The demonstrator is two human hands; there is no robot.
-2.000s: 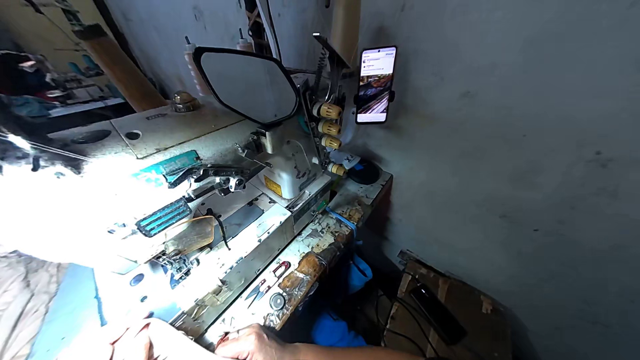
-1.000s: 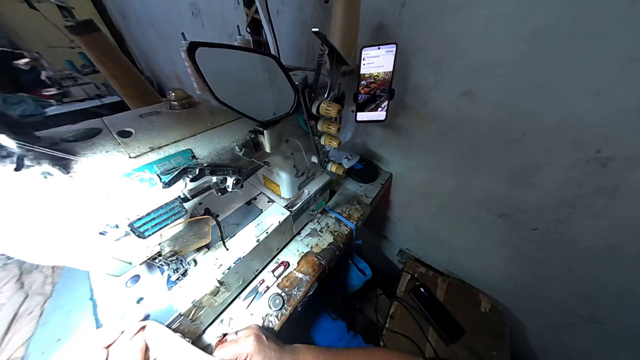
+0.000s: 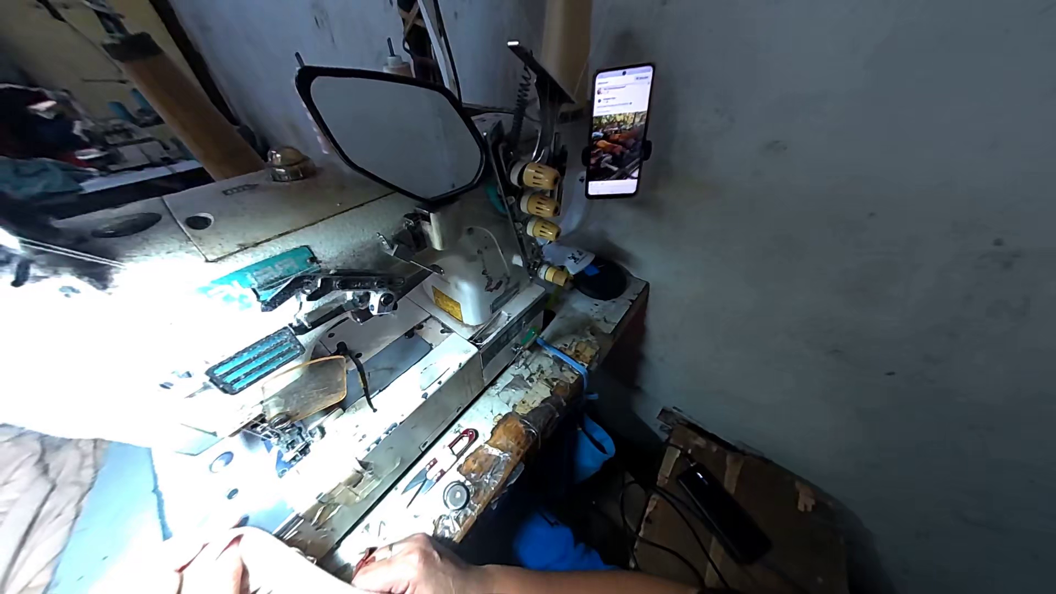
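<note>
An industrial sewing machine (image 3: 474, 285) with four-dial tension knobs does not fit a count, so several yellow tension dials (image 3: 540, 204) stand on it. My right hand (image 3: 417, 565) is at the bottom edge, fingers curled on pale fabric (image 3: 280, 565), with something small and red by its fingertips. My left hand (image 3: 210, 565) lies left of it on the same fabric, partly washed out by glare. The presser foot area (image 3: 289, 437) is above both hands, beside a clear eye guard (image 3: 309, 388). Red-handled thread snips (image 3: 441, 466) and a round metal bobbin (image 3: 455, 495) rest on the table edge.
A mirror (image 3: 396, 132) is fixed above the machine. A lit phone (image 3: 619, 132) hangs in a holder by the grey wall. A cardboard box (image 3: 742, 511) with a black device (image 3: 724, 511) and cables stands at lower right. Grey cloth (image 3: 41, 503) lies at far left.
</note>
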